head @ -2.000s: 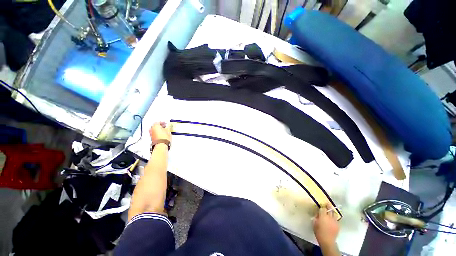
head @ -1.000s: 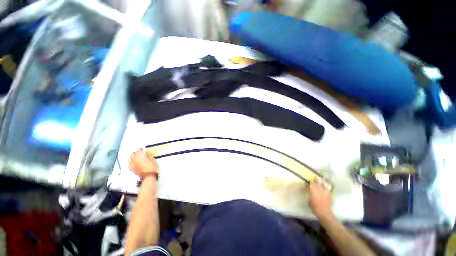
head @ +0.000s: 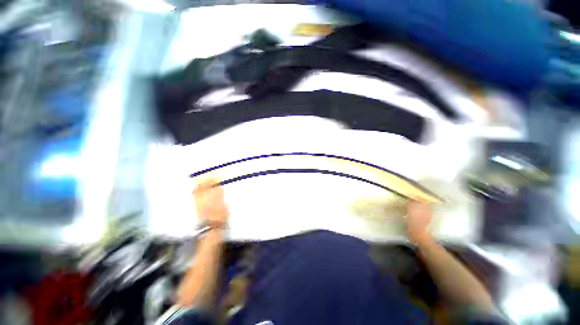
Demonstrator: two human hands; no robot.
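The tan curved pressing template (head: 356, 167) lies on the white board, with thin black edges of the waistband piece (head: 299, 153) showing along both of its sides. My left hand (head: 211, 202) is at the left end of the strip, its fingers on the lower edge. My right hand (head: 420, 219) is at the right end, fingertips on the strip's tip. The picture is blurred, so whether either hand grips or only presses cannot be told. The steam iron (head: 509, 168) is a blurred shape at the right.
Unpressed black waistband pieces (head: 375, 117) lie beyond the working strip, with a crumpled black bundle (head: 184, 95) at their left. A blue padded roll (head: 470, 38) runs along the far right edge. A pale frame (head: 117, 127) stands at the left.
The view has turned and shifted, and it is more blurred. My left hand has moved from the strip's left tip to its lower edge. My right hand stays at the right end.
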